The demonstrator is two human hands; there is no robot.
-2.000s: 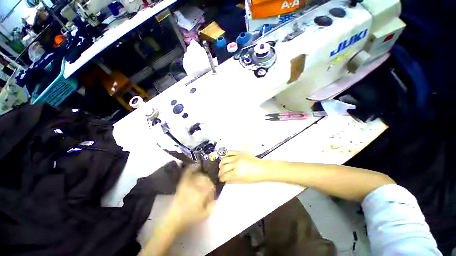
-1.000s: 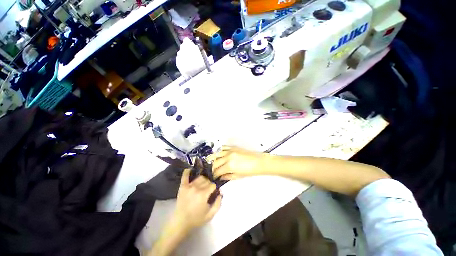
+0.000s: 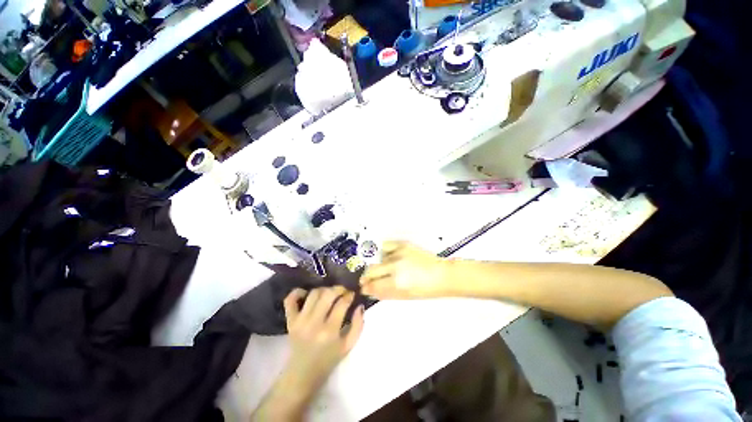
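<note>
A dark garment piece [image 3: 262,303] runs from the heap at the left to the needle area of a white JUKI sewing machine [image 3: 396,165]. My left hand [image 3: 323,323] lies on the cloth just in front of the presser foot [image 3: 320,262], fingers spread and pressing it down. My right hand [image 3: 406,272] is just right of the foot, with its fingertips closed on the edge of the cloth. The exact fold under the fingertips is hidden.
Pink thread snips [image 3: 485,187] and a white scrap [image 3: 575,173] lie on the bed behind my right forearm. A large dark heap [image 3: 74,288] with small white patches fills the left. Blue thread cones [image 3: 407,43] and a white bottle [image 3: 322,76] stand behind the machine.
My left hand, blurred two seconds earlier, now lies flatter on the cloth with its fingers spread. My right hand stays beside the foot. The view has shifted slightly.
</note>
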